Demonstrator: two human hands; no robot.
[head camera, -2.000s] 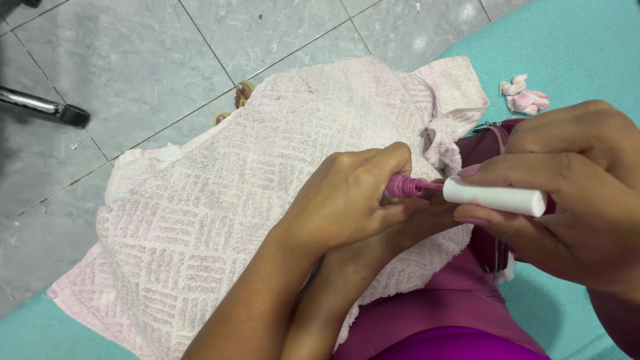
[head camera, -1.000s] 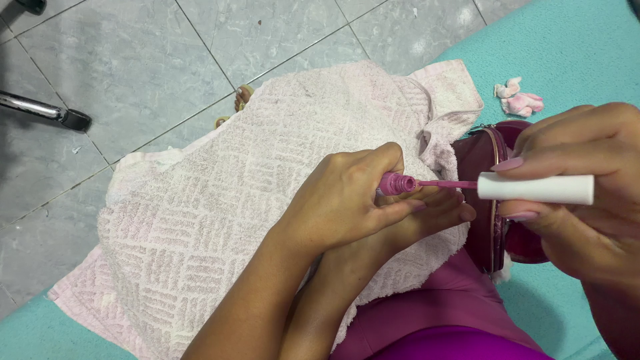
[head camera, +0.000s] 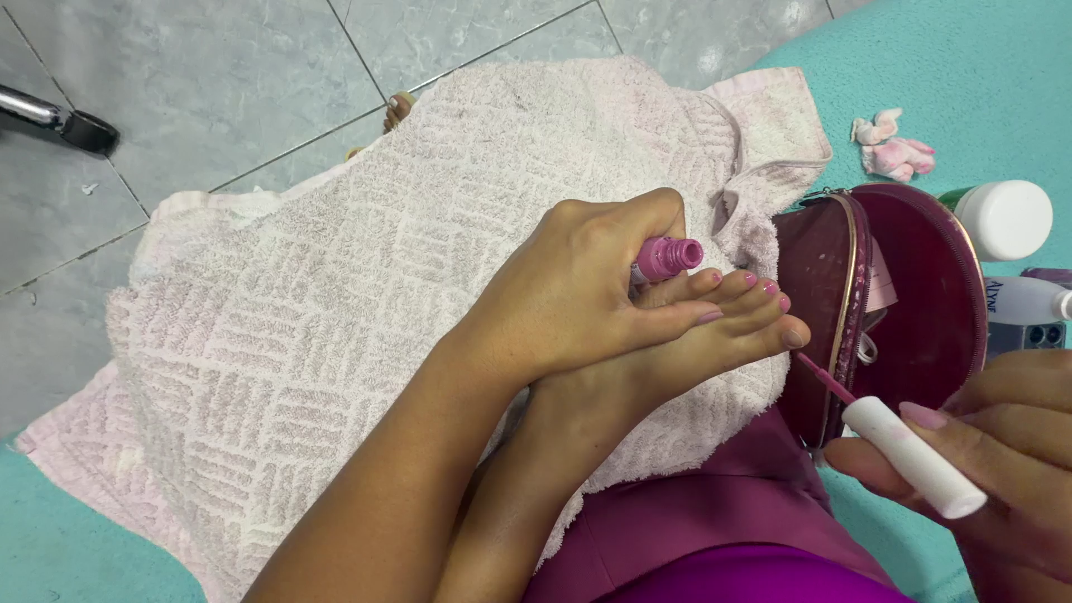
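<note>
My left hand (head camera: 586, 276) grips an uncapped bottle of pink nail polish (head camera: 666, 258) and rests across the top of a bare foot (head camera: 636, 377). The smaller toes bear pink polish; the big toenail (head camera: 792, 338) shows no pink. Between thumb and fingers, my right hand (head camera: 997, 444) holds the white cap (head camera: 913, 456) with its pink-coated brush (head camera: 825, 377). The brush tip is close by the big toe; whether it touches is unclear. Under the foot lies a pale pink textured towel (head camera: 402, 226), spread over a lap.
An open maroon zip case (head camera: 921, 276) stands right of the toes. Beyond it are a white-lidded jar (head camera: 1005, 220), a clear bottle (head camera: 1022, 300) and a phone (head camera: 1026, 337). Pink-stained cotton wads (head camera: 896, 151) lie on the turquoise surface (head camera: 988, 75). Another foot (head camera: 399, 109) shows past the towel's edge.
The brush has come out of the bottle neck. My right hand has moved down, bringing the brush beside the big toe. My left hand still holds the bottle.
</note>
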